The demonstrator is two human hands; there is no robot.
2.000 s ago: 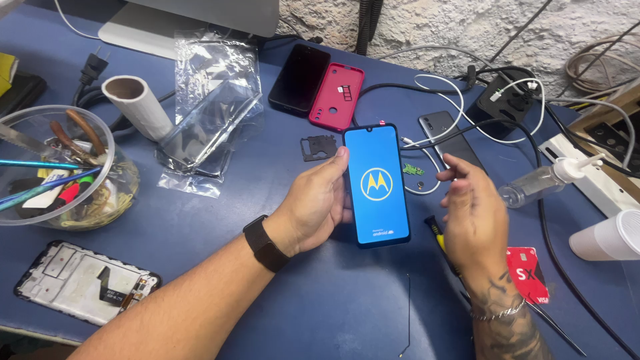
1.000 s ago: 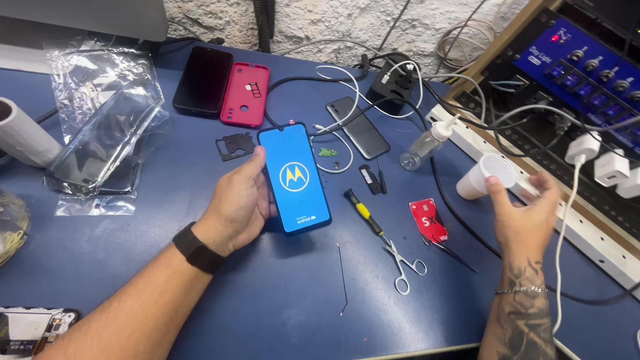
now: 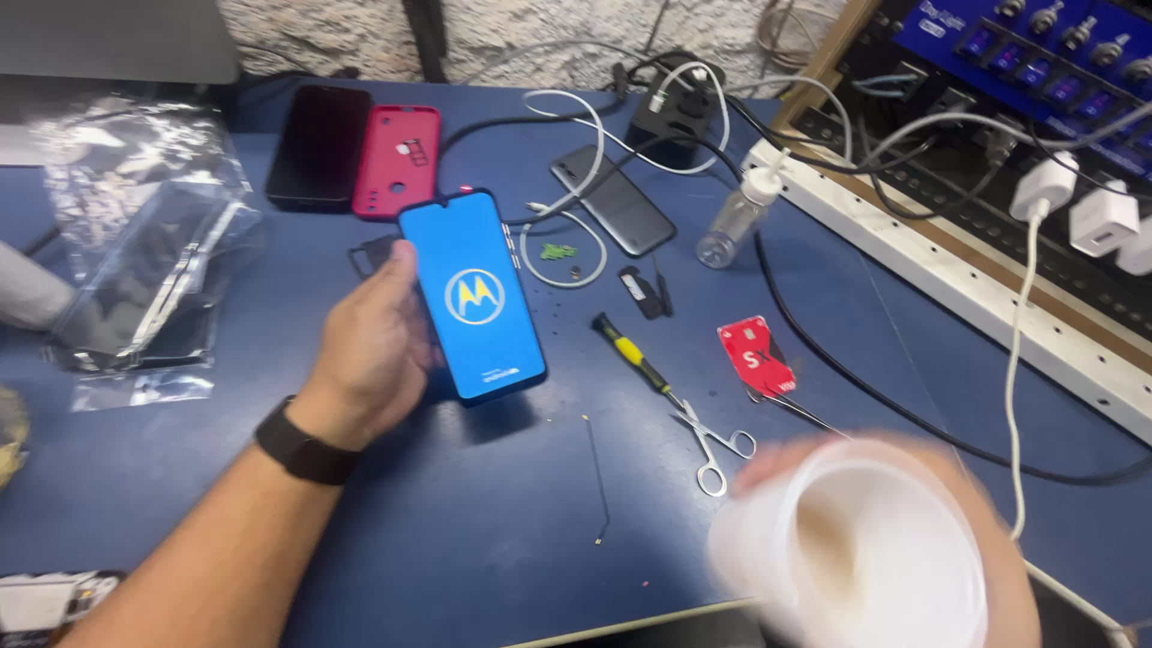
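My left hand (image 3: 373,346) holds a smartphone (image 3: 475,297) by its left edge above the table; its lit blue screen shows the Motorola logo. At the lower right, my right hand (image 3: 981,531) is wrapped around a white plastic cup (image 3: 765,549), blurred and close to the camera, its mouth facing me. Between the hands lie a yellow and black screwdriver (image 3: 633,353), small metal scissors (image 3: 702,445) and a thin cable (image 3: 596,477). Tweezers (image 3: 801,409) touch a cut red card (image 3: 756,355) beyond the cup.
A grey phone (image 3: 616,202), a clear dropper bottle (image 3: 738,220) and a black power adapter (image 3: 675,112) stand or lie farther back. A dark phone (image 3: 319,148) is beside a pink case (image 3: 396,162). Plastic bags (image 3: 144,234) lie left. Cables cross toward a white perforated rail (image 3: 954,288).
My right hand has gone from beside the phone to the white cup, and has now brought the cup toward me off the table. The phone stays in my left hand. The view has shifted right since the first frame.
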